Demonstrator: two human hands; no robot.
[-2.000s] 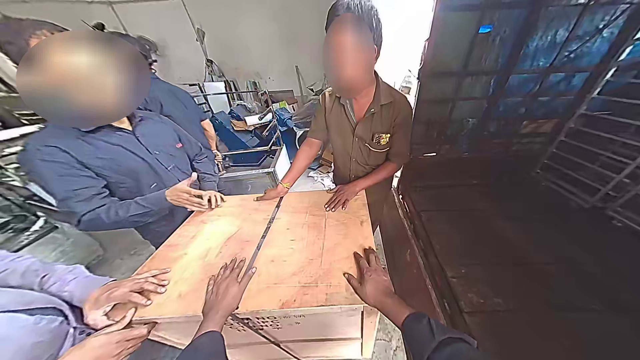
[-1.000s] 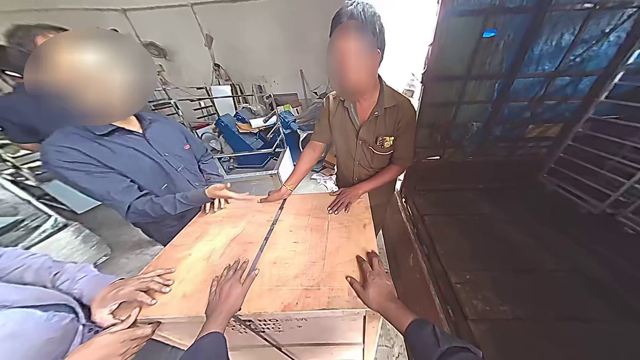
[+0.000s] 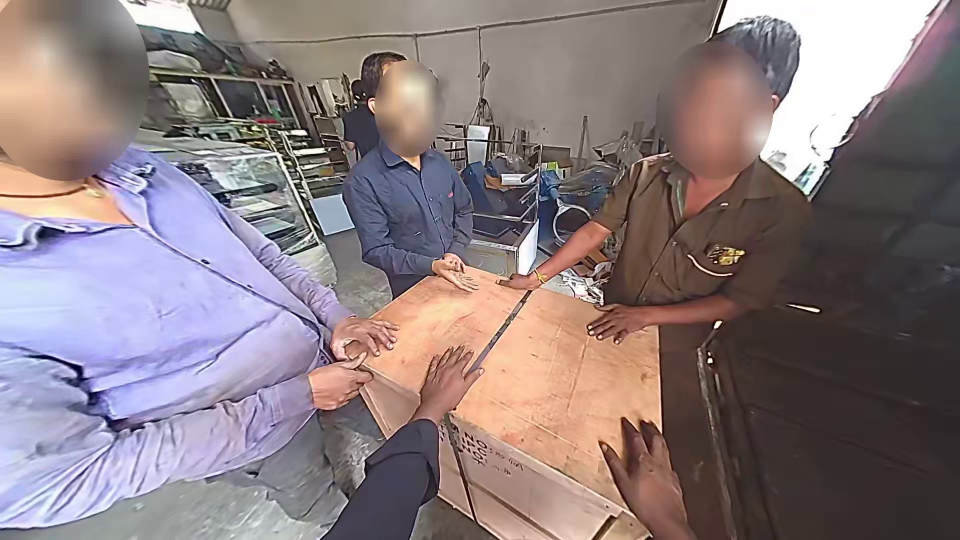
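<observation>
A wooden crate (image 3: pixel 540 360) with a plywood top stands before me; its side bears black writing. A dark strap (image 3: pixel 504 328) runs over the top and down the near side. Flat on the top at the near left edge, beside the strap, lies my left hand (image 3: pixel 448 382), fingers spread. My right hand (image 3: pixel 646 472) rests on the near right corner with its fingers apart. Across the crate, a person in a brown shirt has both hands (image 3: pixel 619 322) on the top. A person in a lilac shirt touches the left edge with their hands (image 3: pixel 365 335).
A person in a dark blue shirt (image 3: pixel 412 202) stands at the far left corner, hands by the crate. Behind are metal racks (image 3: pixel 300 165) and a glass-sided case (image 3: pixel 259 191). A dark truck-bed-like surface (image 3: pixel 847 405) with a raised edge lies at the right.
The view has swung to the left. The person in dark blue now holds their hands close together at the crate's far left corner. My hands remain on the crate's top.
</observation>
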